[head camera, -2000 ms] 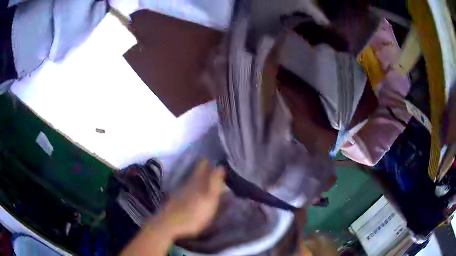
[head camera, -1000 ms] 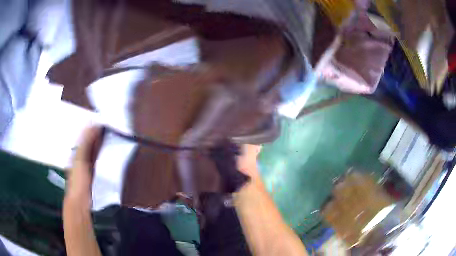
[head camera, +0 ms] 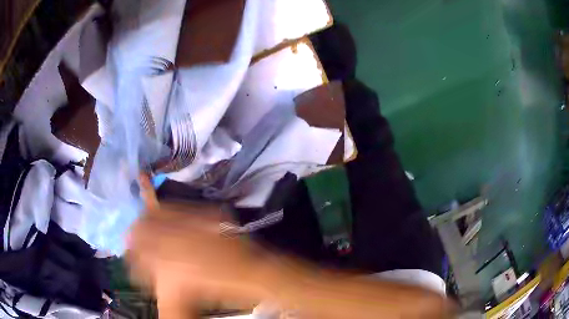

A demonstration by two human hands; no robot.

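Note:
White and brown cut pieces (head camera: 268, 93) lie in layered stacks, spread from the upper left to the middle. A light blue sheer strip (head camera: 125, 93) runs down over them to the lower left. My right hand (head camera: 181, 243) is blurred; its forearm enters from the lower right. Its fingers look closed at the strip's lower part, below the stacks. A patch of skin (head camera: 171, 305) under it at the bottom edge may be my left wrist; my left hand is hidden or merges with the right one.
Green floor (head camera: 437, 93) shows on the right. My dark-clothed leg (head camera: 387, 205) is right of the stacks. Black-and-white pieces (head camera: 31, 199) lie at the left. A pale frame with small items (head camera: 462, 243) and colourful objects stand at the lower right.
The view has swung, and the stacks now show more white. My hands were apart on a dark band; now my right hand is at the lower left by the light blue strip.

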